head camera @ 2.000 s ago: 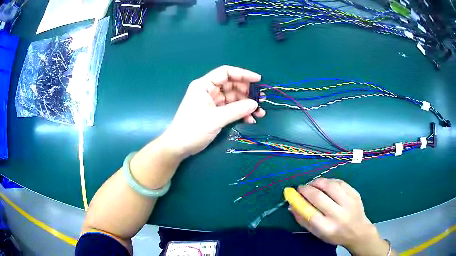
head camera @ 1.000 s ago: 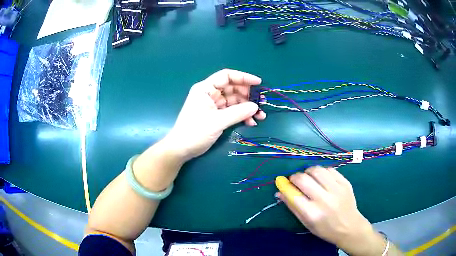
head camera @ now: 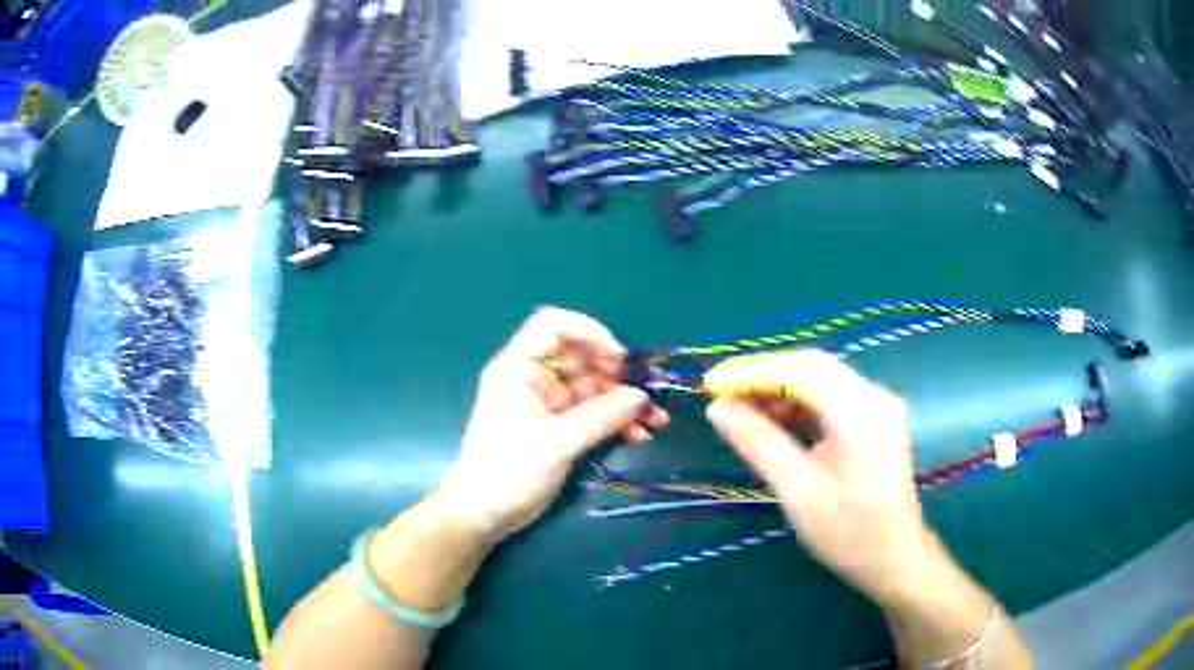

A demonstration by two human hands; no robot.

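Note:
My left hand (head camera: 543, 425) pinches a small black connector housing (head camera: 638, 370) between thumb and fingers. Wires run from it to the right, in a twisted-pair branch (head camera: 890, 314) with a white tag. My right hand (head camera: 838, 458), with a yellow finger cot (head camera: 759, 373), is just right of the housing. Its thumb and finger pinch a thin wire whose pale end points at the housing; whether the end is inside cannot be told. Loose wire ends (head camera: 615, 511) lie below the hands. The labelled harness branch (head camera: 969, 461) runs right, partly hidden by my right hand.
A clear bag of small black parts (head camera: 164, 347) lies left. Harness piles lie upper left (head camera: 373, 92), top centre (head camera: 773, 138) and upper right (head camera: 1048, 118). White sheets (head camera: 629, 33) lie under piles. A white slotted disc (head camera: 142, 63) and blue bins (head camera: 24, 367) are at left.
My right hand has moved up and left from the lower wires to beside the housing, with a thin wire pinched. The camera view has tilted upward, so the bench things appear lower.

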